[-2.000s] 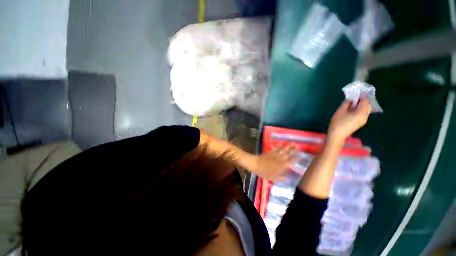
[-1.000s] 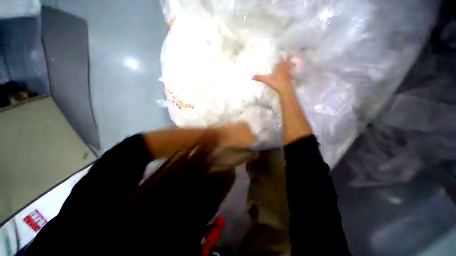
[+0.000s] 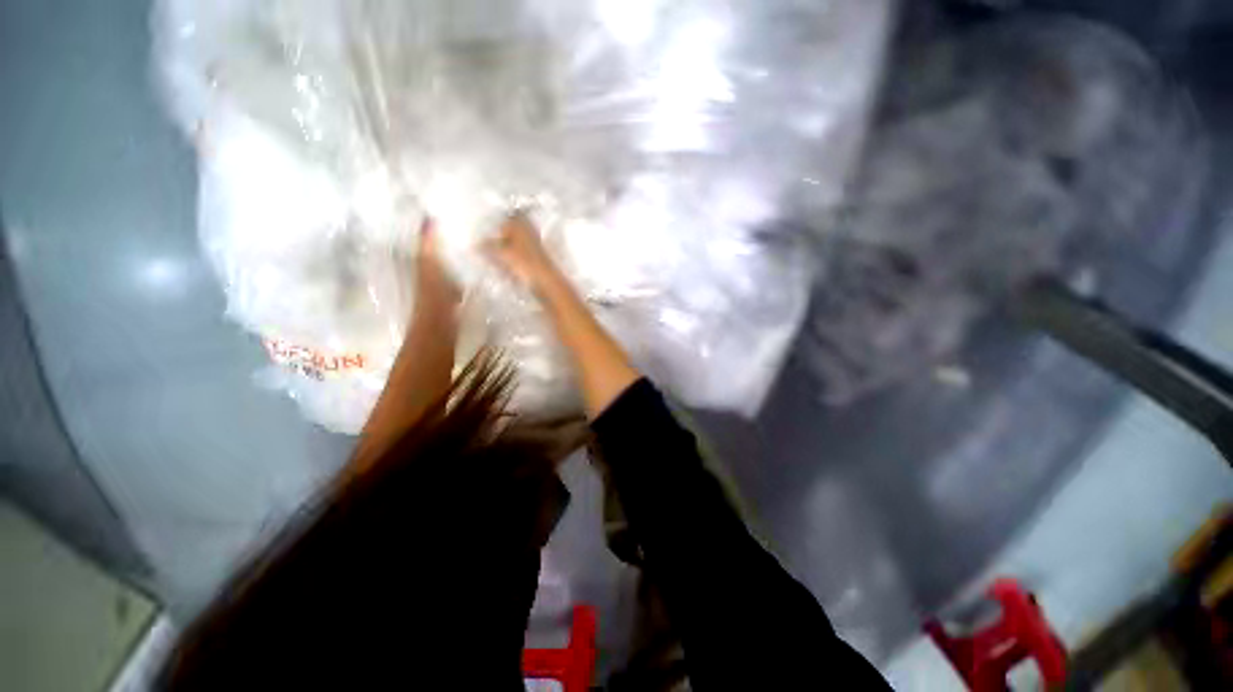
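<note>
A huge clear plastic sack (image 3: 649,203) full of white bubble bags, with orange-red print at its lower left, fills the upper middle of the view. My left hand (image 3: 436,257) is at the middle of the sack, its fingers blurred and partly lost in glare. My right hand (image 3: 517,250) is just beside it on the sack, fingers curled in against the plastic. Glare and blur hide whether either hand grips the film or bags. Long hair hangs over part of my left forearm.
A second clear plastic sack or heap of film (image 3: 1014,176) lies on the right. A dark metal bar (image 3: 1122,358) runs in at the right. Red plastic stool parts (image 3: 1003,635) show at lower right, with another red stool (image 3: 575,652) at bottom middle. A beige panel (image 3: 61,608) is at lower left.
The view has turned from the green bench and red tray to the sack. Since one second ago, my right hand has gone from spread to curled, and both hands have come close together.
</note>
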